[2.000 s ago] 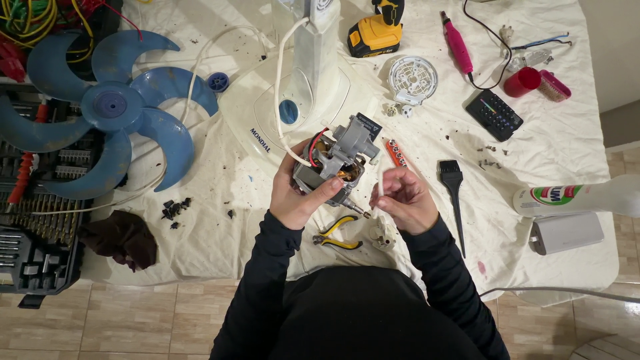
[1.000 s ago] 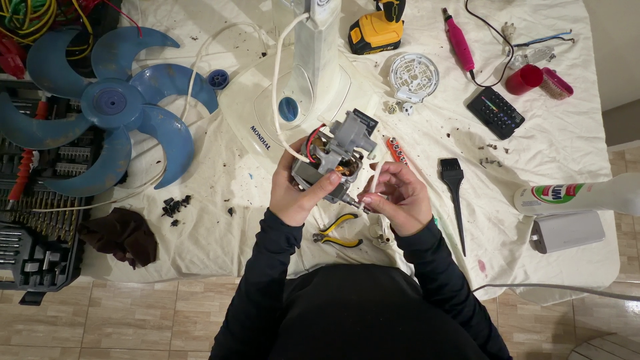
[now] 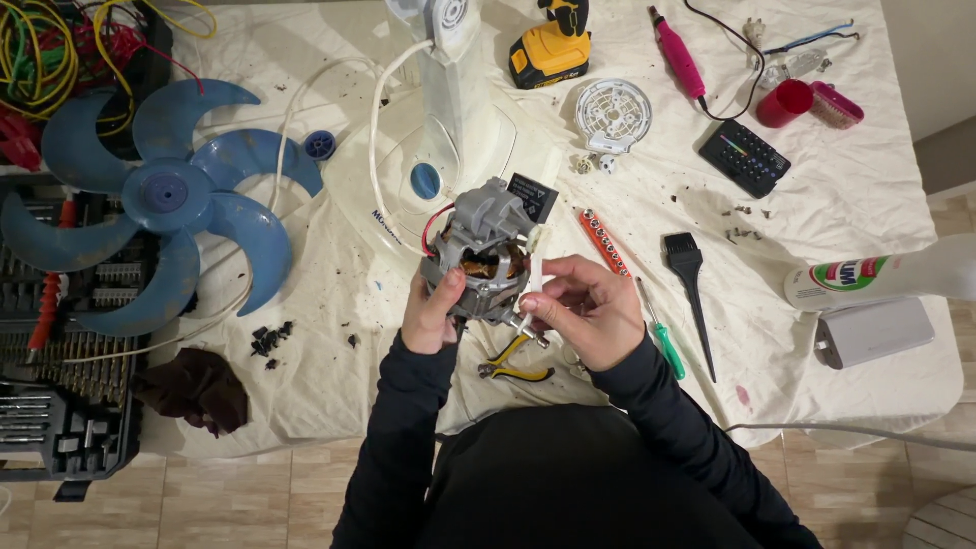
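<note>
My left hand (image 3: pixel 433 311) grips the lower left side of an electric fan motor (image 3: pixel 488 263), with copper windings showing through its grey metal housing. A black capacitor (image 3: pixel 532 198) sticks out at the motor's top right. My right hand (image 3: pixel 591 309) pinches a slim white plastic piece (image 3: pixel 535 280) against the motor's right side, close to the metal shaft (image 3: pixel 540 338). Red and white wires run from the motor's left side. Yellow-handled pliers (image 3: pixel 522 374) lie just below the motor, partly behind it. How the white piece meets the motor is hidden by my fingers.
The white fan base (image 3: pixel 358 183) stands behind the motor. A blue fan blade (image 3: pixel 166 194) lies left, over an open tool case (image 3: pixel 107 396). To the right are a socket rail (image 3: pixel 604 242), a green screwdriver (image 3: pixel 668 351), a black brush (image 3: pixel 690 282) and a spray bottle (image 3: pixel 877 274).
My right hand has moved up along the motor's right side with the white piece, which now stands nearly upright against the housing. My left hand keeps its hold on the motor.
</note>
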